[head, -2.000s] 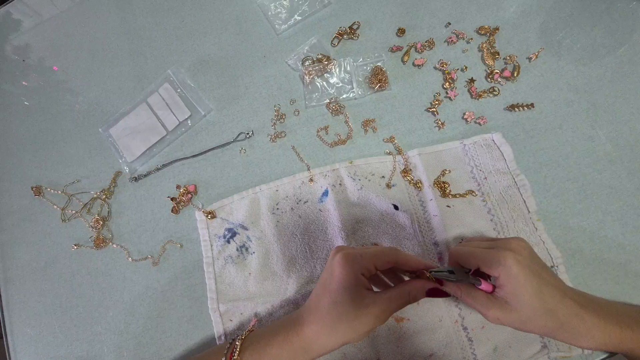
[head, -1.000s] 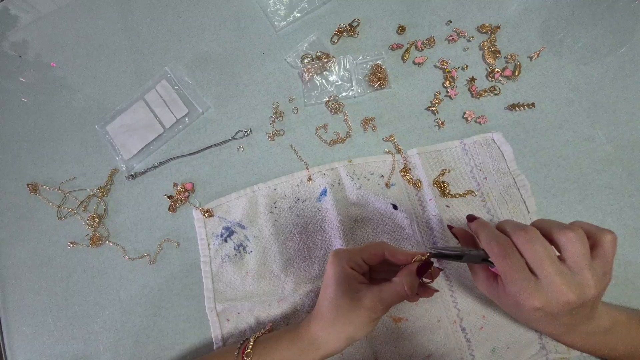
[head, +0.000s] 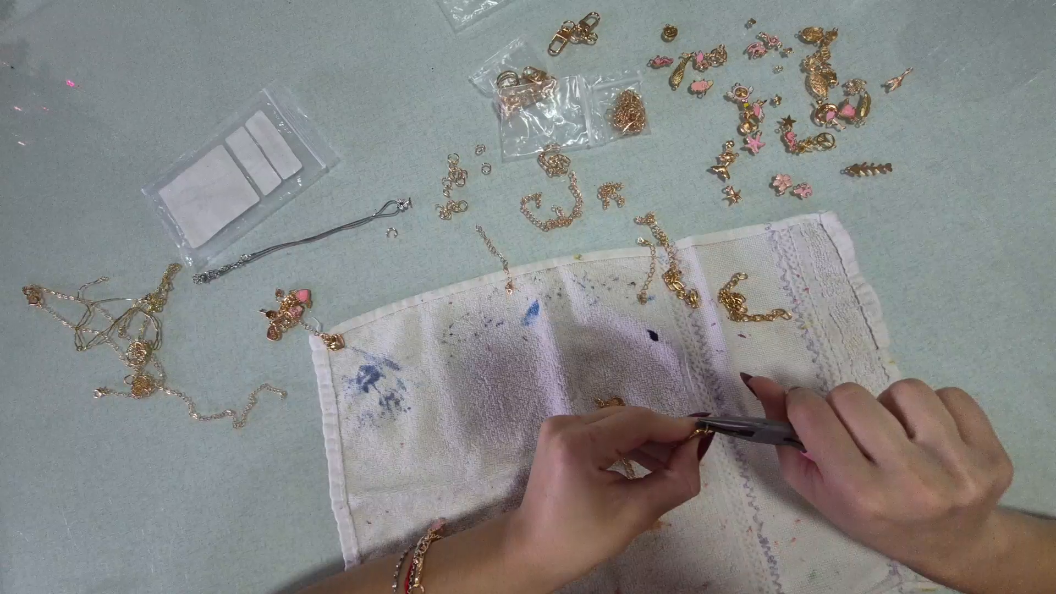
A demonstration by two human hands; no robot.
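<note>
My left hand pinches a small gold-coloured chain piece between thumb and fingers, over a stained white towel. More gold chain shows behind and below the fingers, partly hidden. In my right hand is a pair of fine-nosed pliers, its jaws at the piece by my left fingertips; the handles are mostly covered by the hand. Beyond the hands, short gold chains lie across the towel's far edge, and another gold chain rests to their right.
Gold and pink charms are spread at the back right. Small clear bags hold gold findings. A bag with white cards, a silver-coloured cord, tangled gold chains and a charm cluster lie at the left.
My right hand was close against my left two seconds ago; it has moved apart to the right, with more of the pliers now showing. The pliers' tips remain at my left fingertips.
</note>
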